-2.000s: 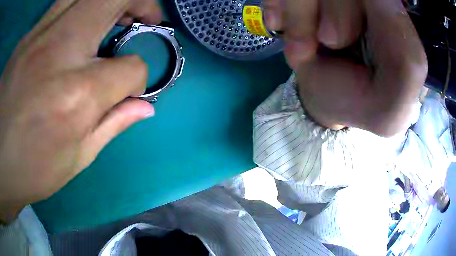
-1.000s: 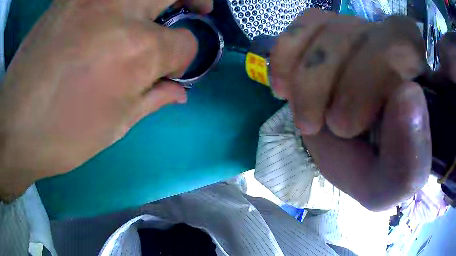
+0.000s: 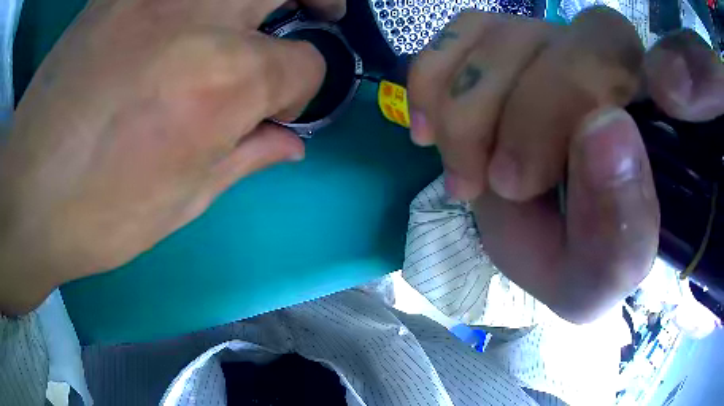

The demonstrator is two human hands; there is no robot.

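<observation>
My left hand (image 3: pixel 159 135) holds a thin dark metallic watch case ring (image 3: pixel 355 79) between its fingertips at the upper left, one finger through the opening. My right hand (image 3: pixel 532 135) is closed around the electric screwdriver. The screwdriver's yellow-labelled collar (image 3: pixel 394 104) shows at the front of the fist, and its dark handle (image 3: pixel 691 182) shows behind it. The thin bit reaches the ring's right edge and appears to touch it. Any screw there is too small to tell. The left part of the ring is hidden by my fingers.
A round screw plate full of small holes (image 3: pixel 429 24) lies at the top, partly cut off. The green mat's (image 3: pixel 262 230) front edge runs below my hands. My striped smock (image 3: pixel 357 341) is at the bottom. Shiny clear material (image 3: pixel 611 9) lies at the upper right.
The ring and my left hand have moved right and slightly up from the first frame. The screwdriver has turned towards the ring, and its bit has come left to the ring's edge.
</observation>
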